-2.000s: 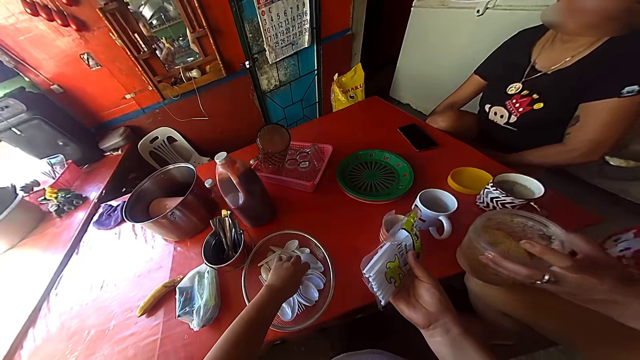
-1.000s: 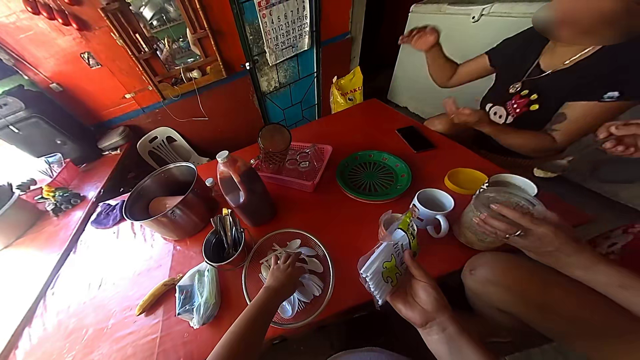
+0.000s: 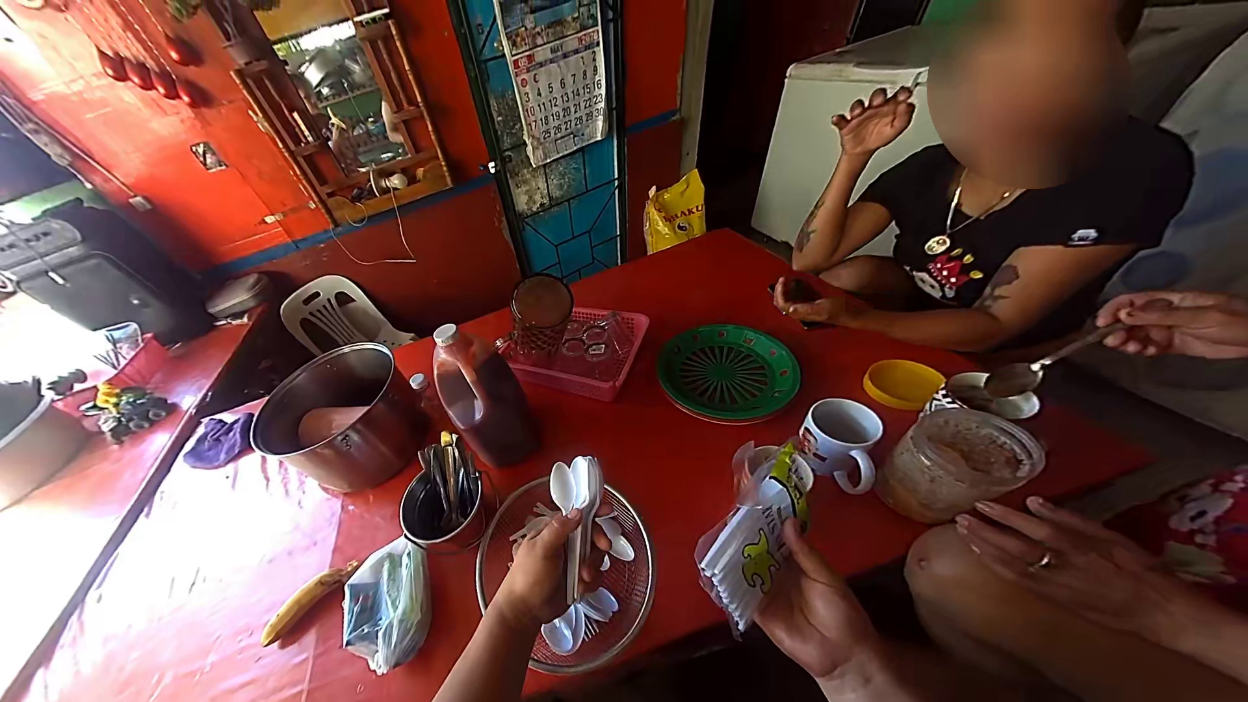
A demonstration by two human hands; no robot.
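Note:
My left hand (image 3: 551, 561) grips a bundle of white plastic spoons (image 3: 577, 487), bowls up, above a round wire-mesh basket (image 3: 639, 517). More white plastic spoons and forks (image 3: 585, 624) lie in the basket. In my right hand (image 3: 814, 609) is an opened clear plastic packet (image 3: 756, 546) with green and yellow print, holding white plastic pieces; their kind cannot be told. The packet is right of the basket, near a white mug (image 3: 840, 439).
Left stand a metal cup of cutlery (image 3: 442, 522), a steel pot (image 3: 336, 419), a dark bottle (image 3: 483, 400), a bagged bundle (image 3: 387, 604) and a banana (image 3: 307, 600). Beyond are a pink tray (image 3: 585, 385) and green plates (image 3: 728, 370). At right, another person's hands are near a jar (image 3: 955, 463); another person sits behind.
My left hand has risen from the basket with several plastic spoons in it. At the right, a co-worker's hand now holds a metal spoon over a bowl, and the seated person has raised a hand.

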